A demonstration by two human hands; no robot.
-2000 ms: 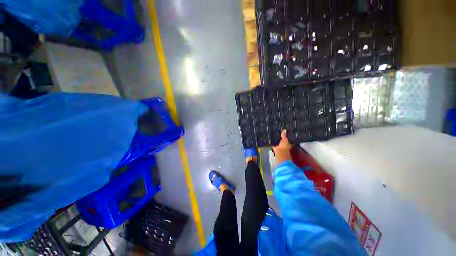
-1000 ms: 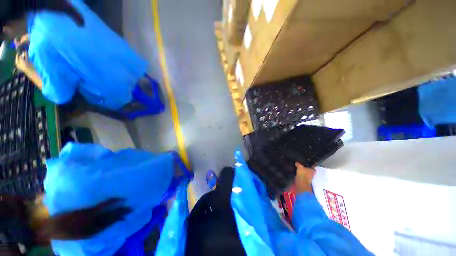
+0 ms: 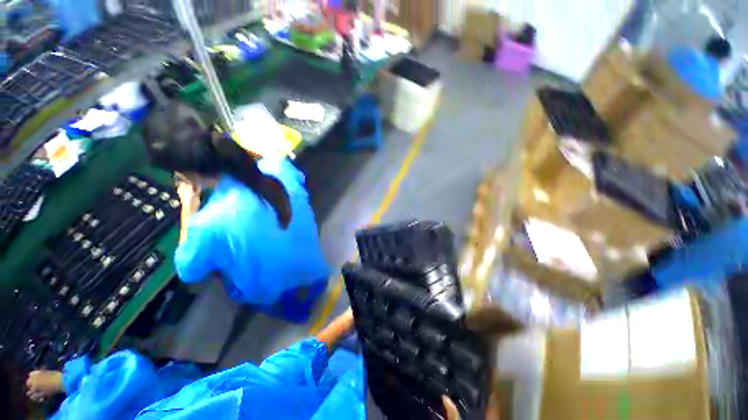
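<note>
Black blister trays [image 3: 414, 340] stand tilted at the lower centre, at least two overlapping, with their pockets facing me. I see no parts in these pockets. My left hand [image 3: 335, 330], below a blue sleeve, is at the left edge of the trays and holds them; its fingers are mostly hidden behind them. Of my right hand [image 3: 450, 408] only a little shows at the bottom picture edge, on the front tray's lower face. The view is blurred.
A worker in blue [image 3: 246, 230] sits at the green bench [image 3: 139, 295] on the left, with parts trays [image 3: 102, 246]. Another worker's hand [image 3: 43, 384] is at lower left. Cartons [image 3: 566, 197] with black trays [image 3: 631, 187] stand right of the yellow-lined aisle [image 3: 398, 180].
The view has swung up and round to the bench and aisle. The trays have risen from beside the cartons to in front of me. My left hand has come onto their left edge.
</note>
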